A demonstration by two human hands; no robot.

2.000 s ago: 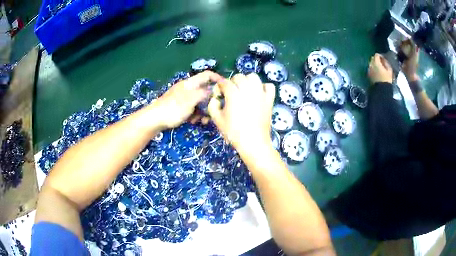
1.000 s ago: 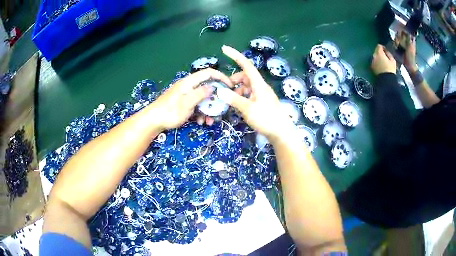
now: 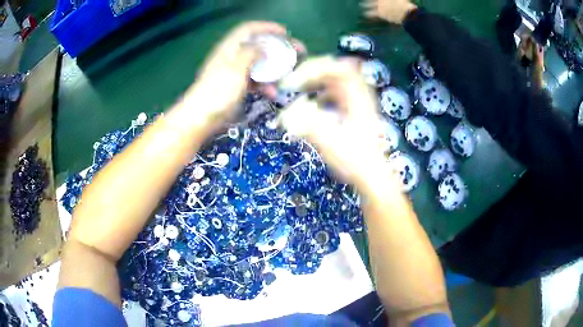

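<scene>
My left hand [image 3: 233, 64] holds a pale round housing [image 3: 273, 59] above the back edge of the board pile, its pale face showing. My right hand [image 3: 332, 96] is blurred, just right of and slightly below the housing; its fingers are bent, and whether it holds anything is unclear. Blue circuit boards [image 3: 249, 185] with white lead wires lie heaped on a white sheet [image 3: 339, 281] under my forearms. Several pale round housings with dark holes [image 3: 421, 133] lie on the green worktop to the right.
A neighbour's black sleeve [image 3: 473, 70] reaches across the worktop behind the housings, the hand [image 3: 388, 9] at the top edge. A blue bin [image 3: 96, 25] stands at upper left. Small dark parts [image 3: 29, 191] lie on a brown board at far left.
My left hand has lifted the housing up and back. My right hand has moved slightly right, its fingers now bent. The neighbour's arm has swung left across the housings.
</scene>
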